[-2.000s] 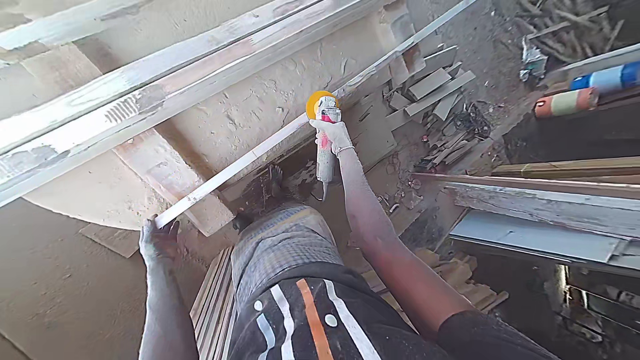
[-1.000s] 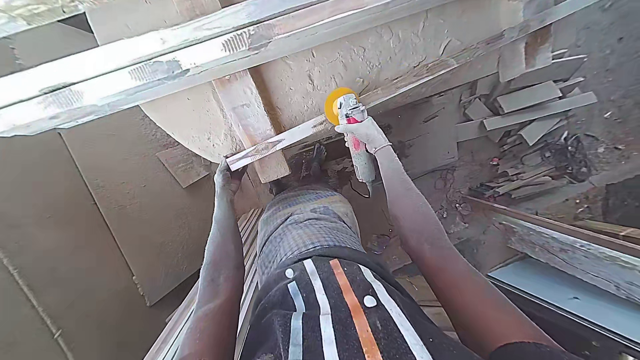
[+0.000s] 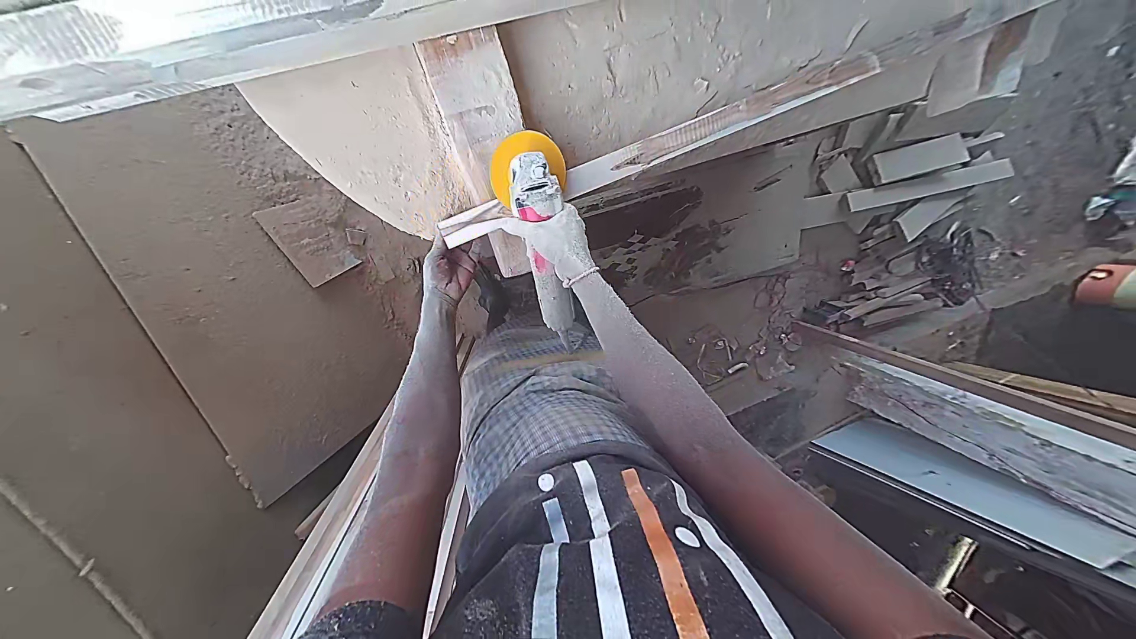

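Note:
My right hand (image 3: 557, 241), pale with dust, is closed around the body of an angle grinder (image 3: 537, 191) with a yellow disc (image 3: 527, 164). The disc is over a long, narrow wooden strip (image 3: 661, 153), close to its left end; whether it touches the wood cannot be told. The strip runs up to the right across a dusty board surface. At the strip's left end, my left hand (image 3: 451, 269) grips the wood with thumb and fingers. Under the disc, a wooden crosspiece (image 3: 470, 93) passes beneath the strip.
A long pale beam (image 3: 266, 44) crosses the top left. Loose wood offcuts (image 3: 923, 160) and tangled debris lie on the ground at right. Boards (image 3: 985, 497) are stacked at lower right, and long strips (image 3: 333, 541) lie beside my left arm. A thin square piece (image 3: 306, 240) lies at left.
The grinder in my right hand has moved along the strip towards its left end, much nearer my left hand. My left hand still holds that end. The view has shifted.

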